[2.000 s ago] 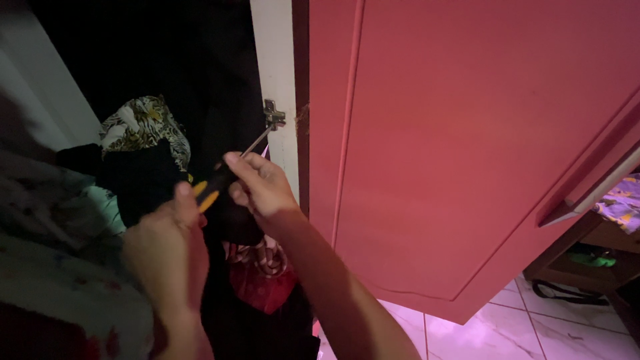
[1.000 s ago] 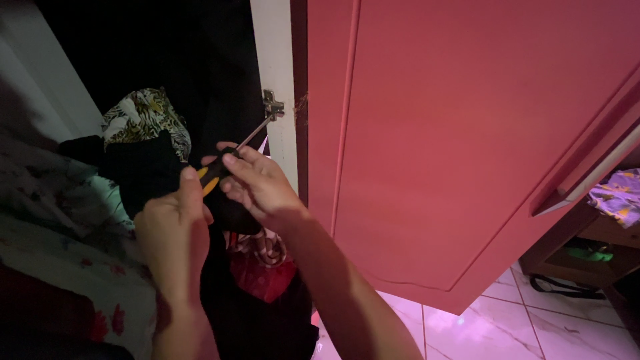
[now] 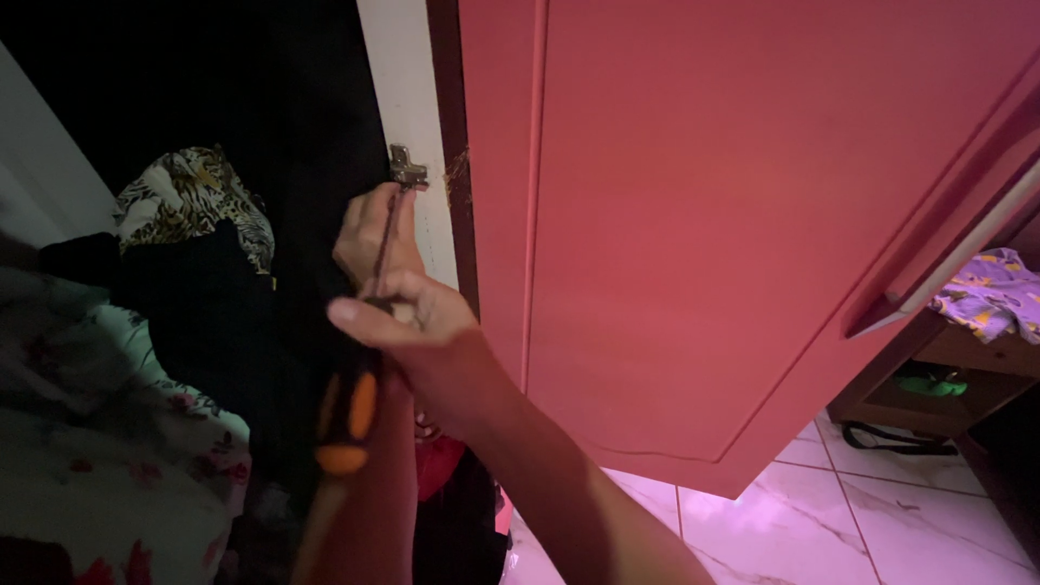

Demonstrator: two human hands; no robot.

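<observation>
My right hand holds a screwdriver with a black and orange handle, near the top of the handle; the handle's end hangs downward. The shaft points up to a metal hinge plate on the edge of a white cabinet frame. Just under the hinge plate, my left hand reaches up behind the shaft, its fingertips at the plate's lower edge. Whether those fingertips pinch a screw or the shaft's tip cannot be told.
A large pink door panel with a long handle fills the right. Dark and patterned clothes lie in the dark opening at left. Lower right are a wooden shelf unit with purple cloth and marble-look floor tiles.
My left hand has left the screwdriver's handle and moved up to the hinge plate. The screwdriver now hangs more upright in my right hand.
</observation>
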